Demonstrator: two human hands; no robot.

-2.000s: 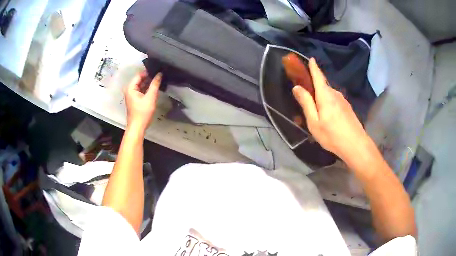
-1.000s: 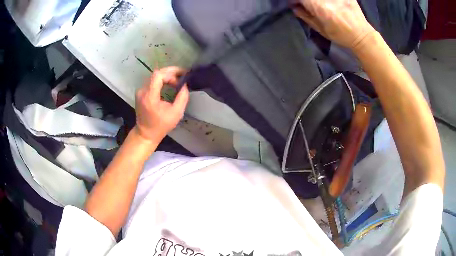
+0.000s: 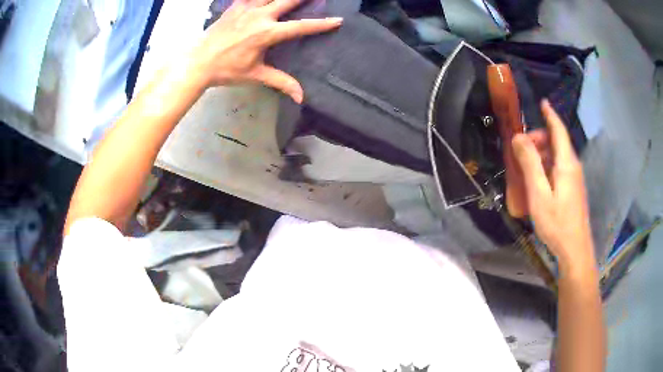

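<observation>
A dark grey garment piece (image 3: 363, 80) with a long seam lies over the board, its dark purple edge and pale layer hanging toward me. My left hand (image 3: 254, 47) is spread over its far left end, fingers apart, palm down. The steam iron (image 3: 465, 131), with a pale metal outline, rests on the right part of the garment, tip pointing away. My right hand (image 3: 549, 174) is at the iron's orange-brown handle (image 3: 507, 123), fingers extended and not wrapped around it; whether the thumb touches is unclear.
The stained white table (image 3: 218, 152) runs beneath the work. Dark and pale garments (image 3: 472, 18) are heaped at the back. Pale fabric pieces (image 3: 193, 251) lie below the table's front edge at left. Blue and yellow lines (image 3: 629, 243) show at lower right.
My left hand has let go of the pinched edge and spread on the cloth. My right hand has left the cloth's far edge and come to the iron. The cloth now lies flatter.
</observation>
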